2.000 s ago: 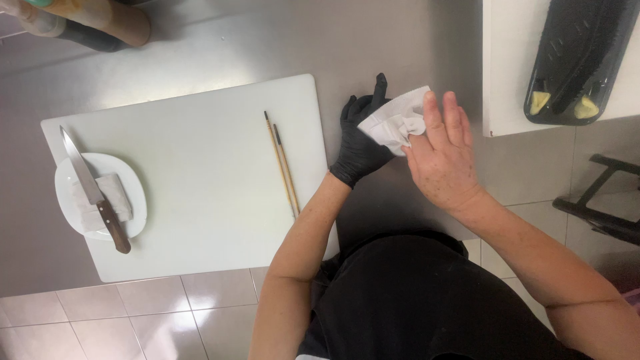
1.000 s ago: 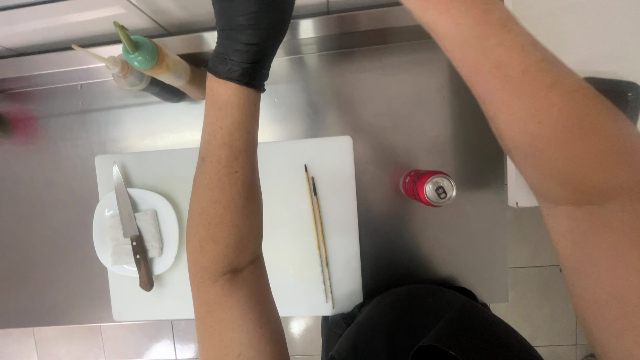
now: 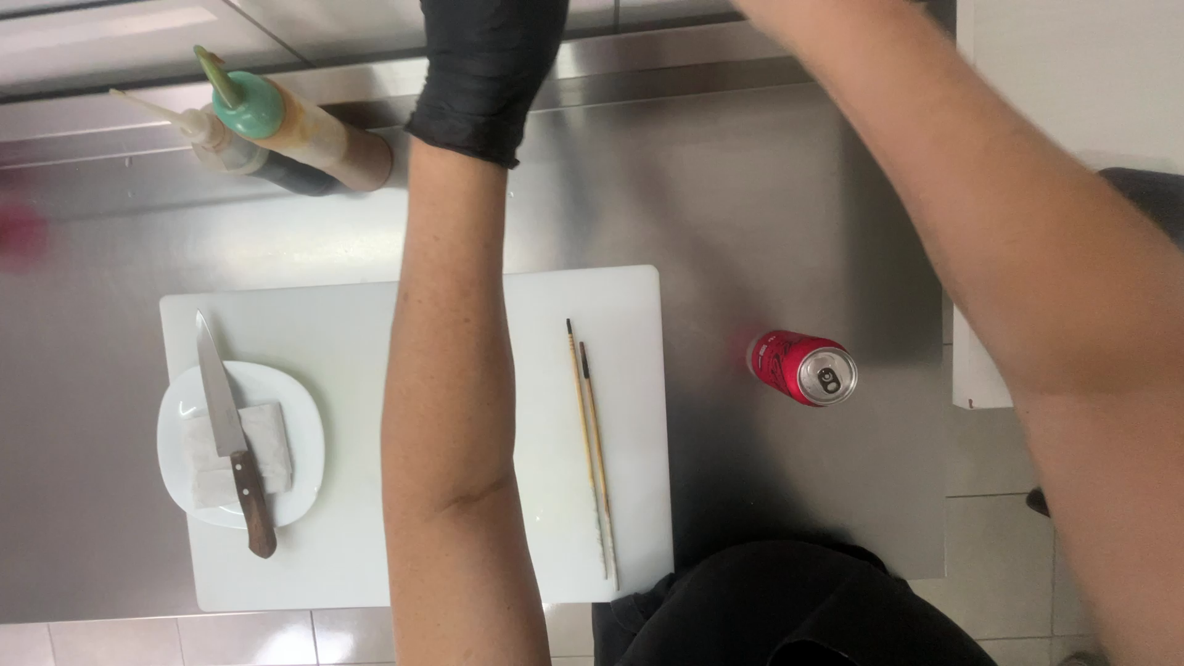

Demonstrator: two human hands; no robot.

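My left hand (image 3: 492, 79), in a black glove, reaches up past the top edge of the view; its fingers are cut off, so what it holds is hidden. My right forearm also runs out at the top, with the hand outside the view. Below, my left arm crosses a white cutting board (image 3: 351, 370). On the board's left part, a white plate (image 3: 310, 435) bears folded white paper napkins (image 3: 270, 444) with a wooden-handled kitchen knife (image 3: 218, 398) across them. Two thin brushes (image 3: 592, 444) lie side by side near the board's right edge. A red drink can (image 3: 795, 367) stands right of the board.
Two squeeze bottles, one with a green cap (image 3: 250, 106) and one with a pale cap (image 3: 208, 134), are by the metal ledge at the upper left. The steel counter (image 3: 740, 213) lies under everything. A white surface (image 3: 1073, 83) is at the upper right.
Two seconds ago both hands were low beside the board with a crumpled white paper; now they are reached far up. The view has shifted, and the can has come into sight.
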